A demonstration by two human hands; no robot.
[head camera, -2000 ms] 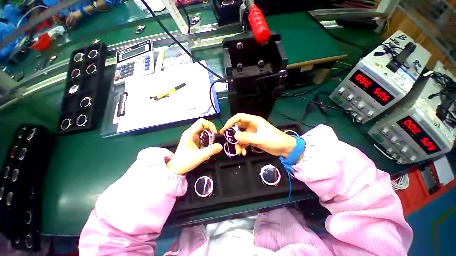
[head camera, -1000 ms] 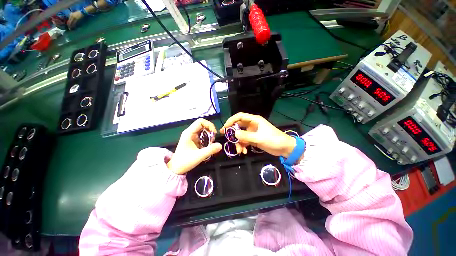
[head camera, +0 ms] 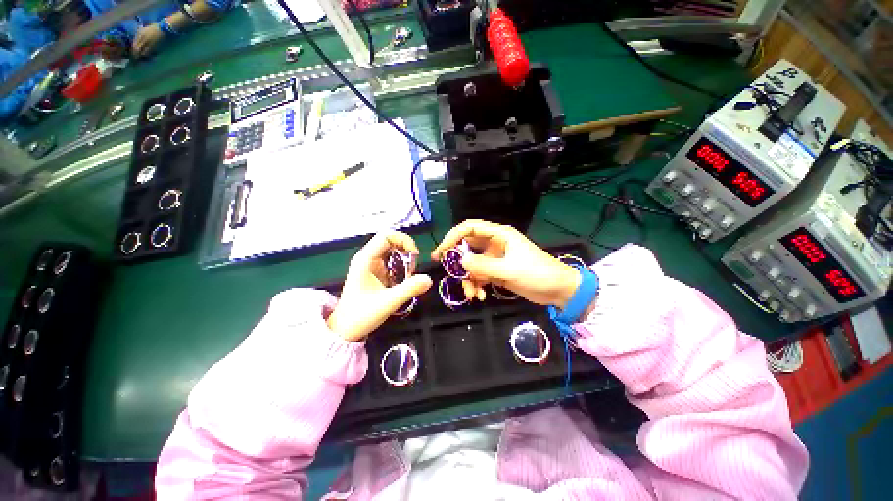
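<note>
My left hand [head camera: 375, 291] holds a round display module [head camera: 397, 264] between thumb and fingers, above the foam tray. My right hand [head camera: 509, 262] holds another round module [head camera: 456, 261] in its fingertips, close beside the left one. A blue wrist strap is on my right wrist. The black foam tray [head camera: 460, 354] lies in front of me under both hands. Dark modules with bright rims sit in its near row at left [head camera: 399, 364] and right [head camera: 530, 342]; others in the far row are partly hidden by my hands.
The black test fixture [head camera: 497, 166] with its red clamp handle [head camera: 508, 47] stands behind the tray. Clipboard [head camera: 323, 201], pen and calculator lie beyond at left. More foam trays [head camera: 162, 171] are at left. Two power supplies [head camera: 744, 161] stand at right. A person's hand shows top left.
The module in my left hand has tilted slightly and the left fingers have shifted a little. Small parts on the line at the back have moved to the right.
</note>
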